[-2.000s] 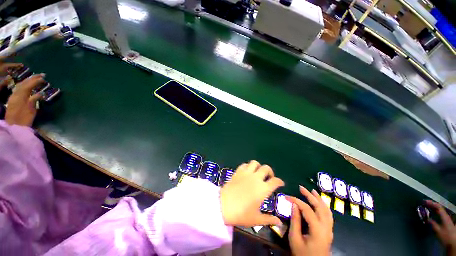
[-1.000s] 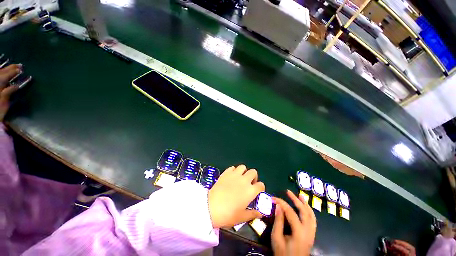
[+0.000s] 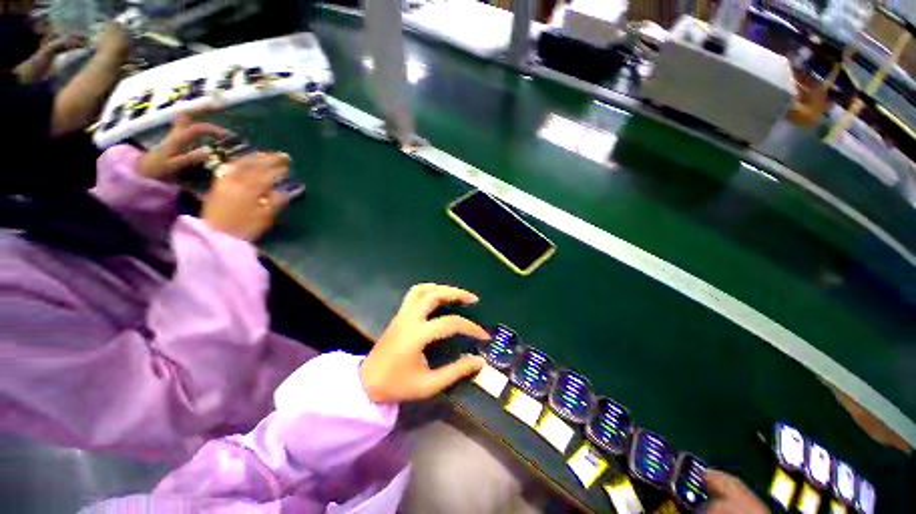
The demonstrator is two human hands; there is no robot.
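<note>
A slanting row of several smartwatch display modules (image 3: 571, 395) lies along the bench's near edge, lit with blue-purple and green menu rows. White battery pouches (image 3: 555, 431) with yellow edges hang below them. My left hand (image 3: 427, 346) is at the row's left end, thumb and fingers apart, tips at the edge of the leftmost module (image 3: 501, 346). My right hand (image 3: 735, 494) is at the right end, touching the last module (image 3: 689, 480); the frame's bottom edge cuts it off and its grip is hidden. Several modules with white screens (image 3: 819, 467) stand in a separate row at right.
A smartphone (image 3: 501, 232) with a yellow-green rim lies beyond the row, beside the pale metal strip (image 3: 643, 259). At left a person in a pink smock handles parts with both hands (image 3: 241, 196), near a white parts tray (image 3: 216, 85). A grey post (image 3: 388, 80) rises behind.
The view has swung left. My left hand has moved from the row's right part to its left end, uncovering the middle modules. The row's right-end screen, white before, now shows menu rows.
</note>
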